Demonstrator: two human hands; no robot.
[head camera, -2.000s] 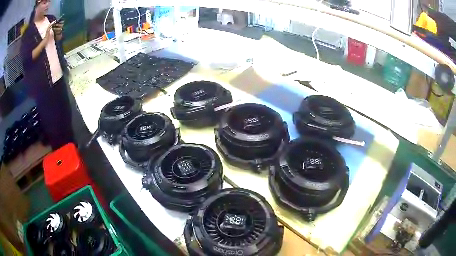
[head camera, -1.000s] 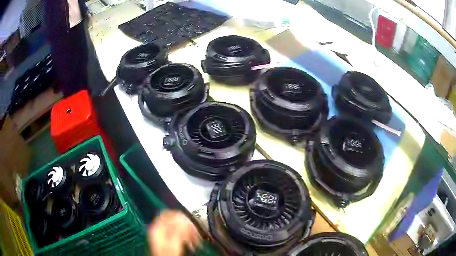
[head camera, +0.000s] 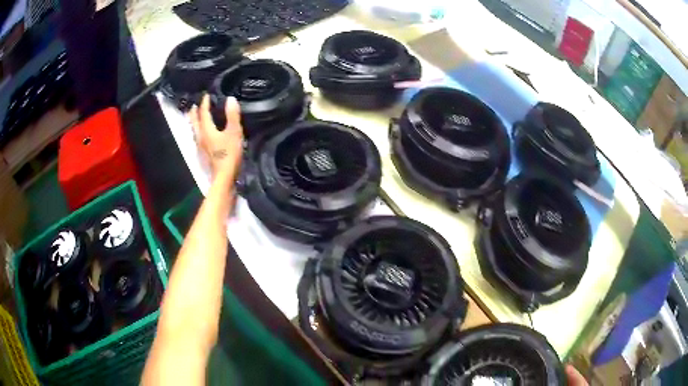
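Note:
My left hand (head camera: 219, 139) reaches in from the bottom left. Its thumb and fingers are spread at the near left rim of a black portable fan (head camera: 260, 87); whether they grip it is unclear. Only a small part of my right hand (head camera: 575, 376) shows at the bottom edge, beside the rim of the nearest fan (head camera: 490, 362), which is cut off by the frame. Another fan with radial blades (head camera: 388, 283) lies just behind it, and a further one (head camera: 317, 166) lies beyond that. Several more black fans stand on the bench, displays facing up.
A green crate (head camera: 98, 354) with black parts and white impellers is at the lower left, near a red stool (head camera: 102, 154). A black mat (head camera: 260, 16) lies at the far bench end. A white-grey box with a blue side (head camera: 641, 317) is at the right.
The view has shifted, showing more of the nearest fan. My left hand has moved from the bottom edge up to the fan at the far left. Part of my right hand has appeared.

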